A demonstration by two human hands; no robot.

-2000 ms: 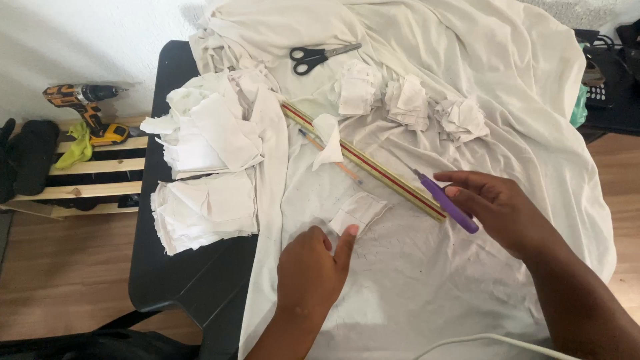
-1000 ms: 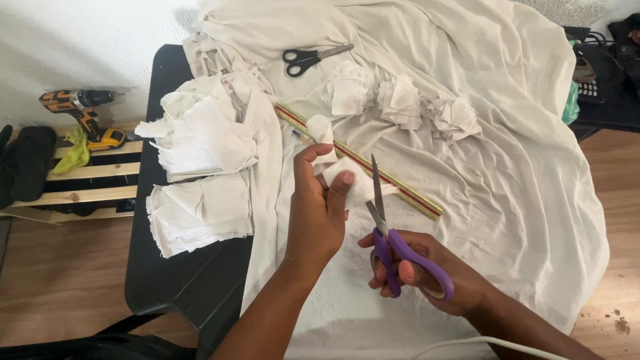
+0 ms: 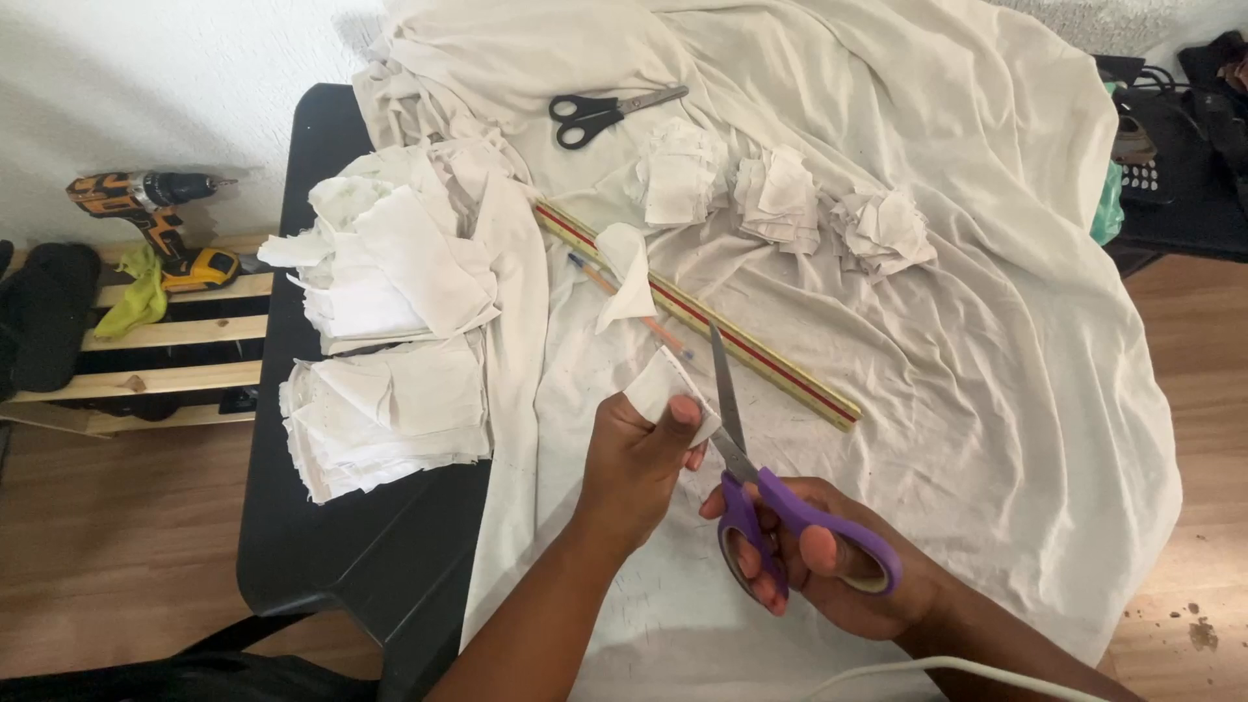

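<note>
My left hand (image 3: 643, 453) pinches a small piece of white fabric (image 3: 659, 382) between thumb and fingers; a line of marks runs along its edge. My right hand (image 3: 829, 556) holds purple-handled scissors (image 3: 738, 453) with the blades apart, the lower blade at the fabric's right edge. Just beyond lie a triangular scale ruler (image 3: 770, 363), an orange pen (image 3: 624, 300) and a loose curled fabric scrap (image 3: 627, 278). Three small stacks of cut fabric, left (image 3: 680, 177), middle (image 3: 777, 200) and right (image 3: 882, 232), sit farther back on the draped cloth (image 3: 975, 390).
Black-handled scissors (image 3: 614, 112) lie at the back. Two larger fabric piles, an upper (image 3: 400, 253) and a lower (image 3: 390, 414), rest at the left of the black table (image 3: 322, 556). A cordless drill (image 3: 156, 219) stands on a wooden slatted rack (image 3: 175, 378). A white cord (image 3: 936, 665) crosses my right forearm.
My left hand has picked up the small fabric piece, which lay on the cloth two seconds ago. The purple scissors, earlier closed, now have spread blades and have come to the fabric's edge.
</note>
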